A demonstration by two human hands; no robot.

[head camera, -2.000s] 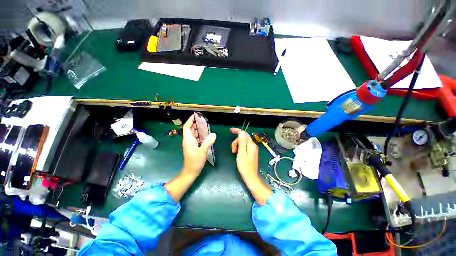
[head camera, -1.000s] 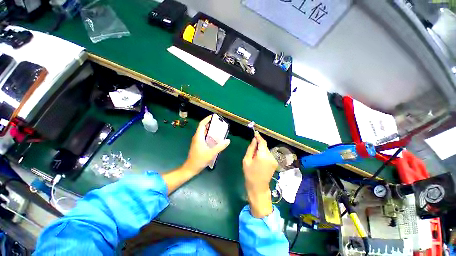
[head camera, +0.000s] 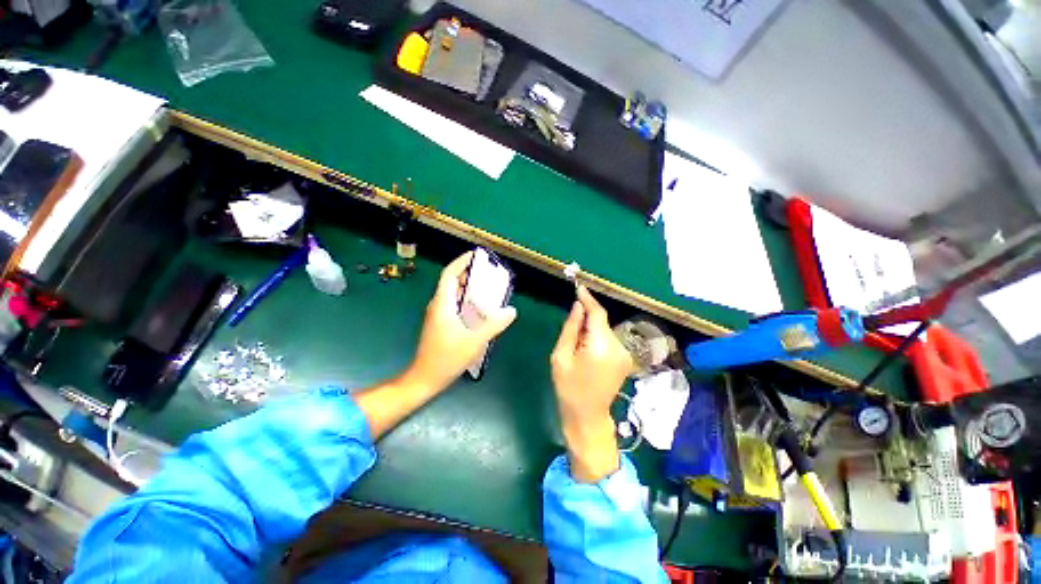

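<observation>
A smartphone with a pale, lit-looking screen is held tilted above the green mat. My left hand is closed around its left side and lower part, with the thumb across the front. My right hand is raised to the right of the phone, apart from it. Its thumb and fingertips are pinched together near the shelf edge, on something thin and pale that is too small to name. The back of the phone is hidden.
Silvery screws, a blue marker and a dropper bottle lie left. A raised shelf edge runs behind my hands. A blue electric screwdriver, beige pot, white tissue and yellow-handled soldering iron are right.
The view has turned and shifted. The phone has gone from nearly edge-on to screen facing me. My right hand has risen to the shelf edge, with its fingers pinched upward.
</observation>
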